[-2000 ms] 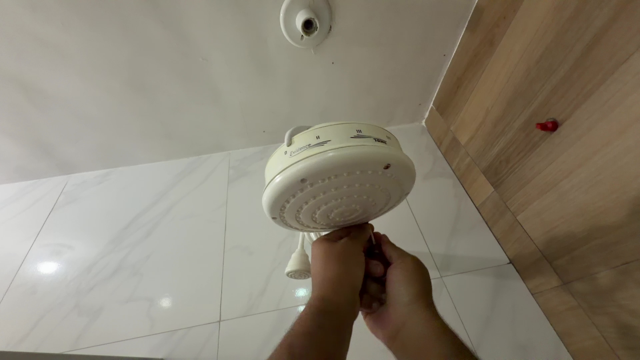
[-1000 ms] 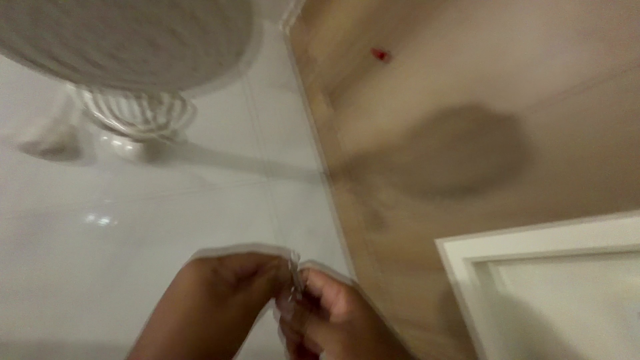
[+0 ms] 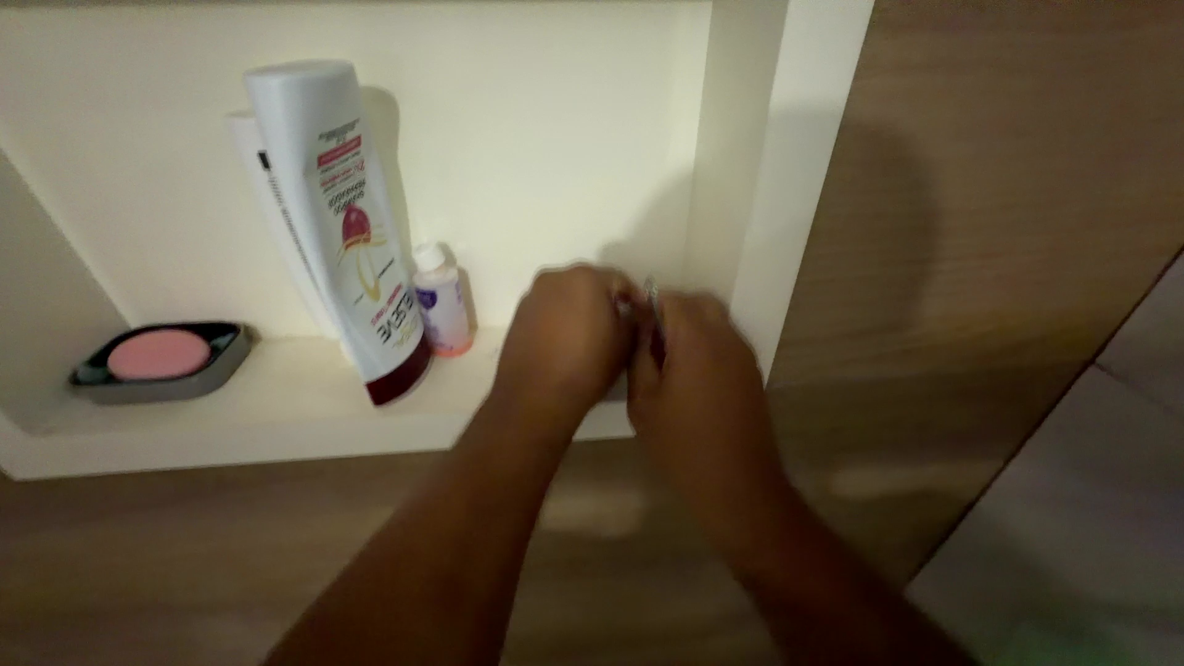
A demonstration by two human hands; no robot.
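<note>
My left hand [image 3: 569, 338] and my right hand [image 3: 708, 370] are close together at the right end of a white wall niche [image 3: 546, 139]. A small shiny metallic item [image 3: 652, 294] shows between their curled fingers. Blur and the fingers hide most of it, so its kind cannot be told, nor which hand has the firmer hold. Left of my left hand, a small clear bottle with a white cap [image 3: 444, 310] stands on the niche's shelf.
An Elseve shampoo bottle [image 3: 370, 268] stands tilted, with another white container [image 3: 273, 194] behind it. Farther left, pink soap [image 3: 159, 354] lies in a dark soap dish [image 3: 180, 387]. The niche's white frame [image 3: 814, 139] borders a wood-look wall [image 3: 962, 185].
The view has swung from the ceiling and shower head to the wall niche. My hands have moved from beneath the shower head to the niche, staying close together.
</note>
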